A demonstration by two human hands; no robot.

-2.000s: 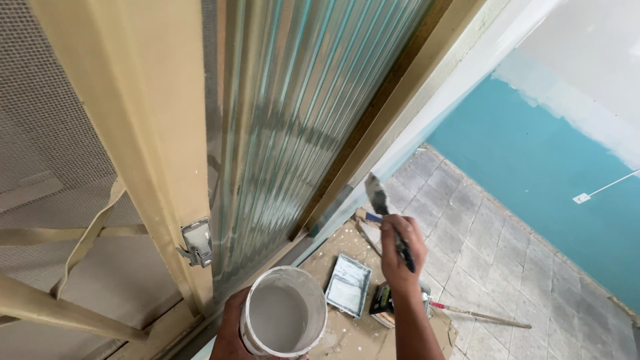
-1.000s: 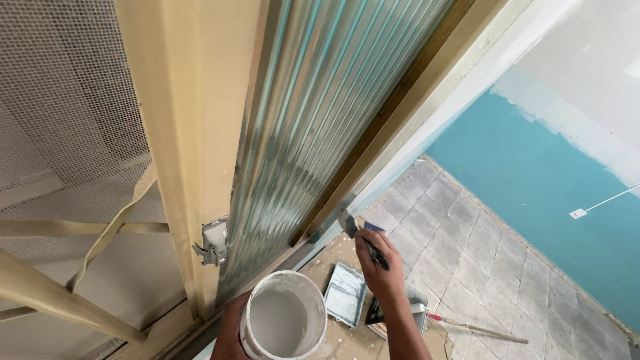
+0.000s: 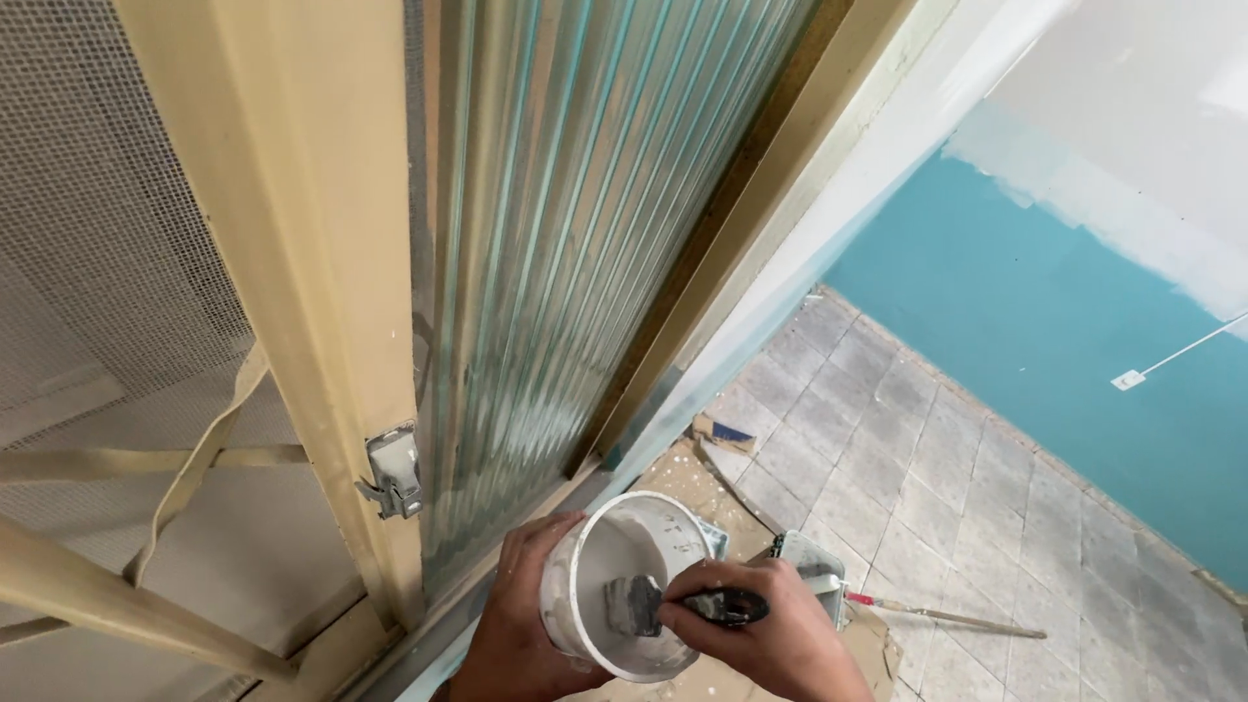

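My left hand (image 3: 522, 609) grips the side of a white plastic tub (image 3: 561, 585) of pale paint at the bottom centre. In my right hand (image 3: 770, 624) is a paintbrush (image 3: 726, 605) with a black handle, held by the fingers. Its paint-coated head is inside the tub, over the paint; whether the bristles touch the paint cannot be told. Just above the tub stands the lower end of a cream door frame (image 3: 760, 210) beside a ribbed glass panel (image 3: 585, 244).
A cream screen door (image 3: 322, 244) with a metal latch (image 3: 394, 470) stands left. Paint-spotted cardboard (image 3: 673, 475), a partly hidden tray (image 3: 715, 538), a container (image 3: 814, 558) and a red-and-wood pole (image 3: 955, 615) lie on grey floor tiles (image 3: 887, 458). Beyond is a part-teal wall (image 3: 975, 263).
My right hand has brought the brush down from beside the door frame's lower end into the tub. The tub now covers most of the paint tray. My left hand still holds the tub.
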